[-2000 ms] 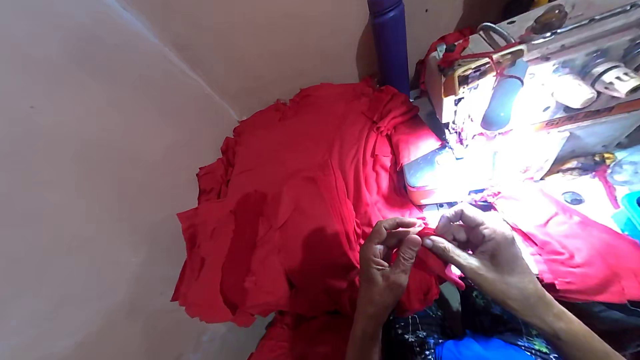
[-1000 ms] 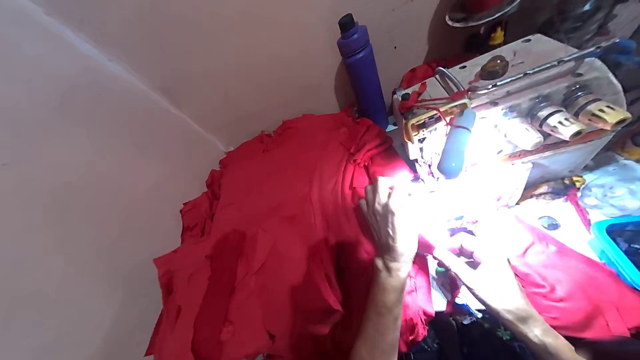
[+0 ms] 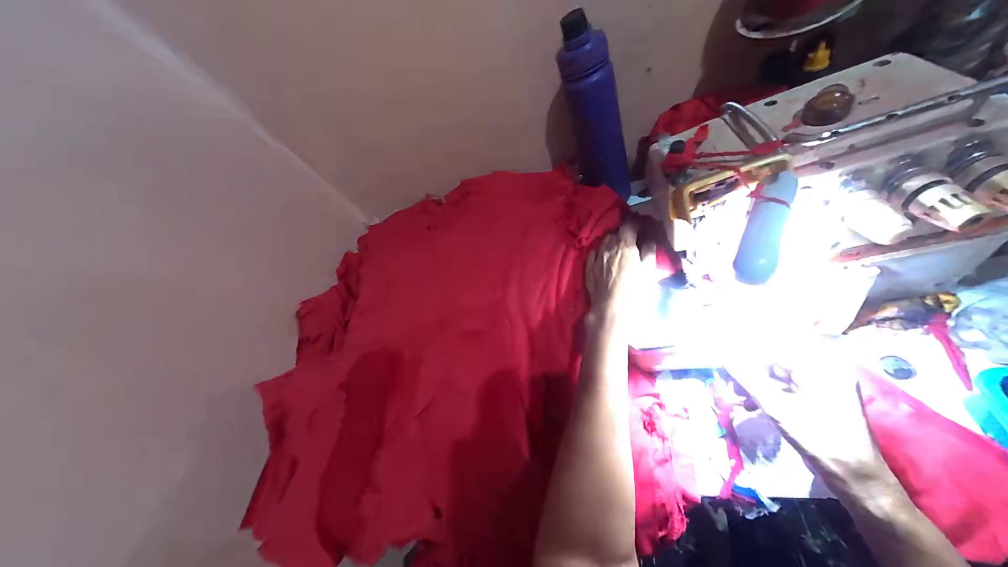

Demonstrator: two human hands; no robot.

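A large pile of red fabric (image 3: pixel 457 315) lies left of a sewing machine (image 3: pixel 890 157), whose needle area is washed out by bright light. My left hand (image 3: pixel 614 264) rests at the right edge of the pile, beside the machine's working end; its fingertips are partly lost in shadow and glare. My right hand (image 3: pixel 803 386) is in front of the needle area, overexposed, so its fingers and whatever they touch cannot be made out. More red fabric (image 3: pixel 937 457) spreads to the right of the right forearm.
A purple bottle (image 3: pixel 594 110) stands against the wall behind the pile. Thread tension dials (image 3: pixel 937 193) jut from the machine's front. A blue plastic container (image 3: pixel 991 405) is at the right edge. Fabric scraps and threads (image 3: pixel 740 457) lie near the table's front edge.
Two seconds ago both hands were together, pinching a small red piece in front of the machine. They have since parted, my left hand moving up along the pile's edge. The view has shifted.
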